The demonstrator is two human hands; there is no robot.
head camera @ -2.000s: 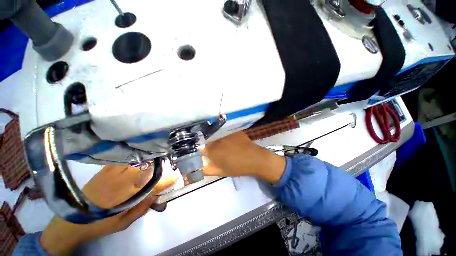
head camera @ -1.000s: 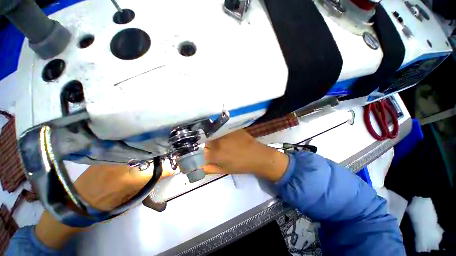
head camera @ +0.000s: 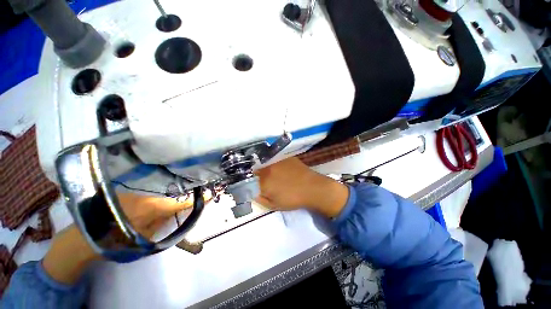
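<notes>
The white sewing machine head [head camera: 241, 102] fills the upper middle and hides the needle area. My left hand [head camera: 142, 211] lies at the needle area behind the shiny looped guard [head camera: 96, 205], its fingertips partly hidden. My right hand [head camera: 293, 186] is right of the tension dial [head camera: 237, 164], fingers bent in under the head. Whether either hand holds cloth cannot be seen. Plaid pieces [head camera: 25, 181] lie in a pile at the left. More plaid cloth [head camera: 332, 152] lies behind my right hand, under the machine arm.
Dark snips [head camera: 362, 179] lie right of my right wrist. Red-handled scissors [head camera: 457, 146] lie at the far right. A thin slot or rod [head camera: 241, 226] crosses the table in front of the hands. A grey marked strip [head camera: 266, 271] runs along the front edge. Black bands [head camera: 377, 66] wrap the arm.
The view has shifted slightly, so the machine head and guard sit further right and more of the left plaid pile shows. My left hand has drawn back a little from its earliest position near the front slot.
</notes>
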